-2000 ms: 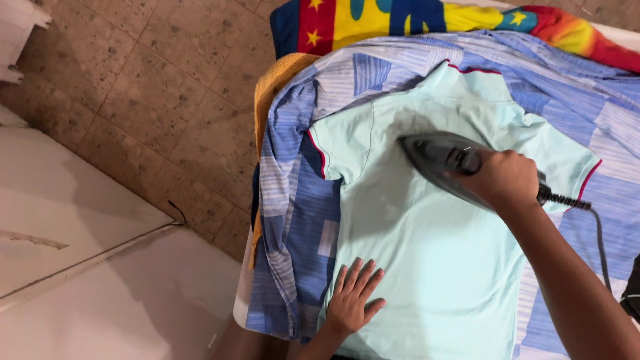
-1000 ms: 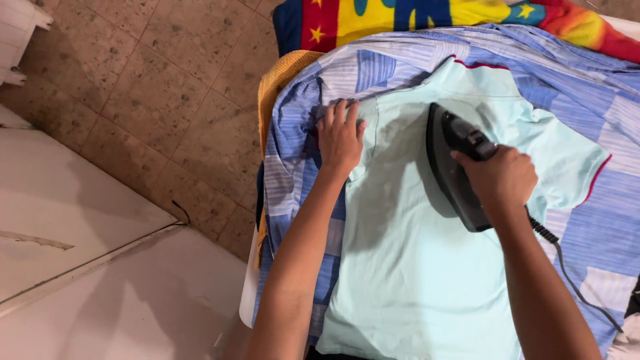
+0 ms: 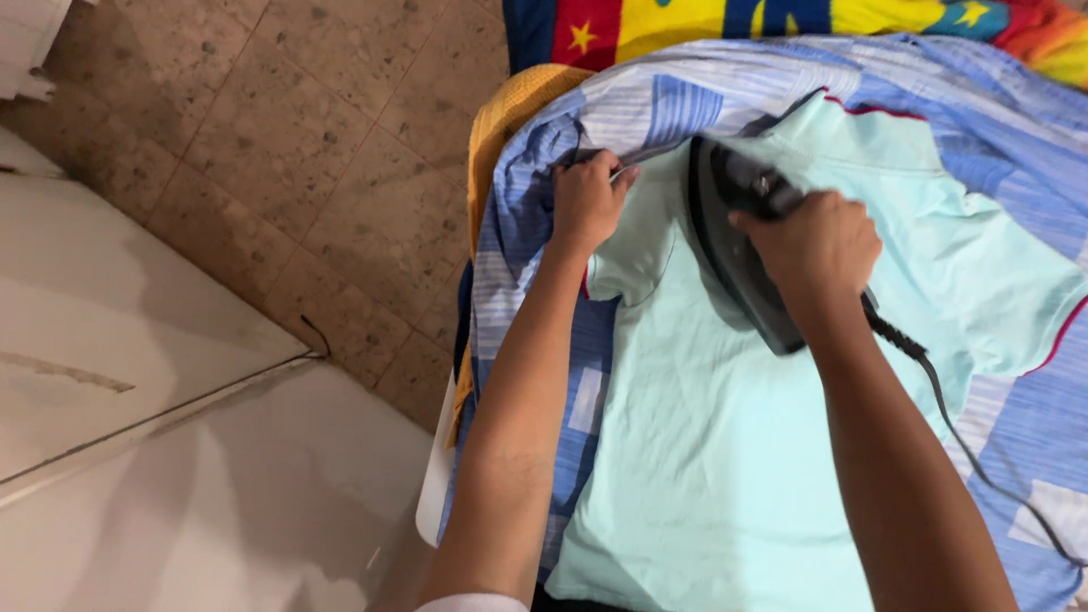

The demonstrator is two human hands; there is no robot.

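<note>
A pale mint short-sleeved shirt (image 3: pixel 765 442) with dark red trim lies spread on a blue and white patterned cloth (image 3: pixel 960 76). My right hand (image 3: pixel 812 246) grips the handle of a dark clothes iron (image 3: pixel 739 263). The iron is on the upper left part of the shirt near the shoulder, its tip pointing to the top of the view. From its heel a black cord (image 3: pixel 969 450) runs to the right edge. My left hand (image 3: pixel 592 195) pinches the edge of the left sleeve between thumb and fingers. The iron's soleplate is hidden from view.
A multicoloured towel (image 3: pixel 671 30) with stars lies along the top. An orange cloth (image 3: pixel 489 127) shows under the patterned cloth's left edge, above a white rim (image 3: pixel 433 476). Brown floor tiles (image 3: pixel 289 110) and white panels (image 3: pixel 212 501) are at the left, with a thin black wire (image 3: pixel 316 336).
My left hand went from the shirt's lower left up to the left sleeve and now pinches its edge. The iron swung from pointing left to pointing up, then moved towards the left shoulder.
</note>
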